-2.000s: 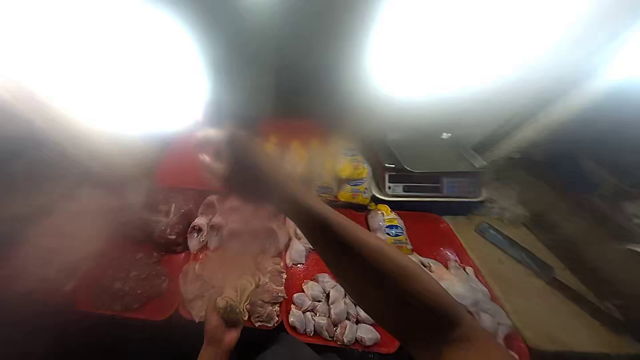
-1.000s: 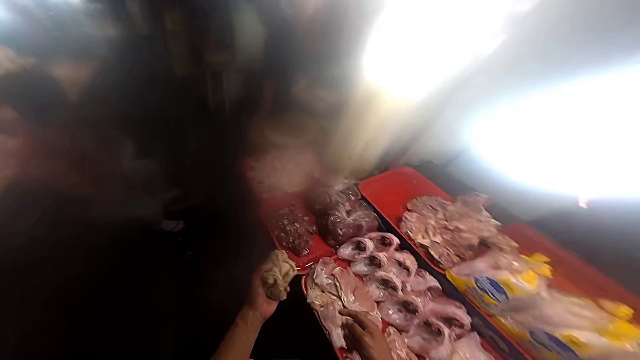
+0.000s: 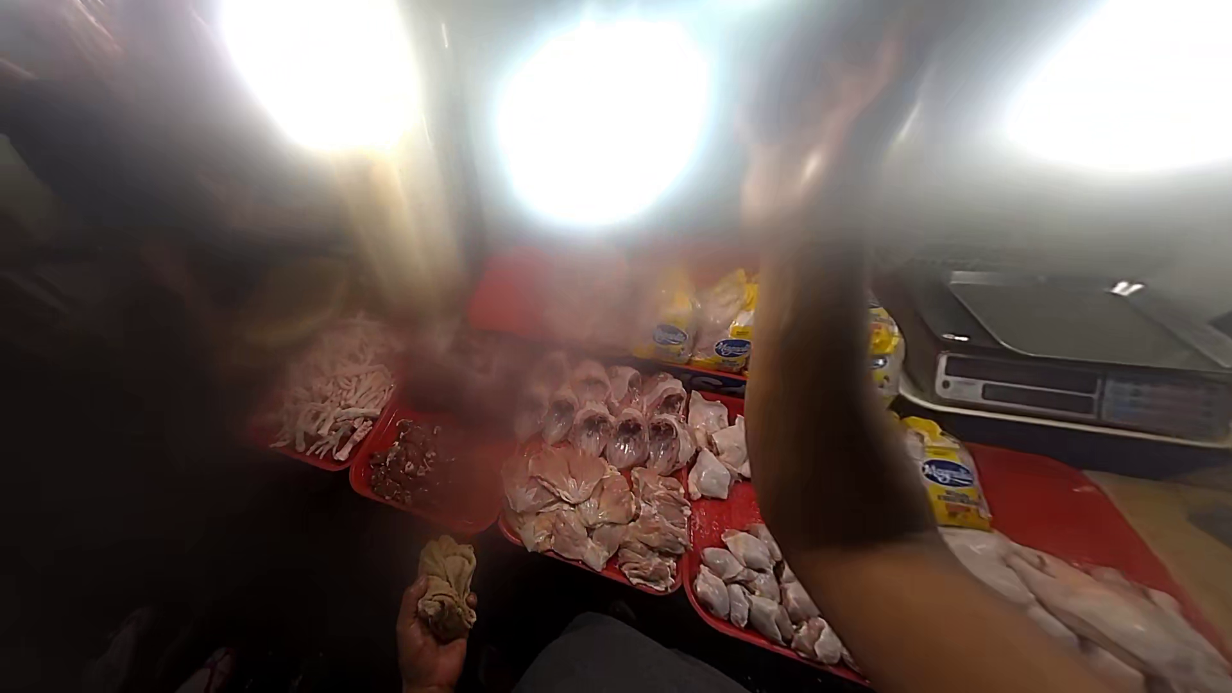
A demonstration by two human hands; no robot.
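My left hand (image 3: 432,637), low and left of centre, grips a crumpled tan cloth (image 3: 448,585) just in front of the red trays. My right arm rises from the lower right across the view; my right hand (image 3: 828,106) is raised at the top, badly blurred by glare, so its fingers and anything in it cannot be made out. Raw chicken pieces (image 3: 573,505) fill the middle tray, with rows of cut chicken pieces (image 3: 626,435) behind them. Smaller chicken pieces (image 3: 765,587) lie in a tray beside my right forearm.
A digital scale (image 3: 1078,337) stands at the right. Yellow-labelled bags of chicken (image 3: 948,476) lie near it, with whole chickens (image 3: 1078,597) in front. Chicken feet (image 3: 337,399) and dark offal (image 3: 406,462) occupy trays at the left. Bright lights glare above.
My right hand has moved from the chicken pieces to high up at the top of the view. My left hand still holds the cloth. The view has swung back toward the scale.
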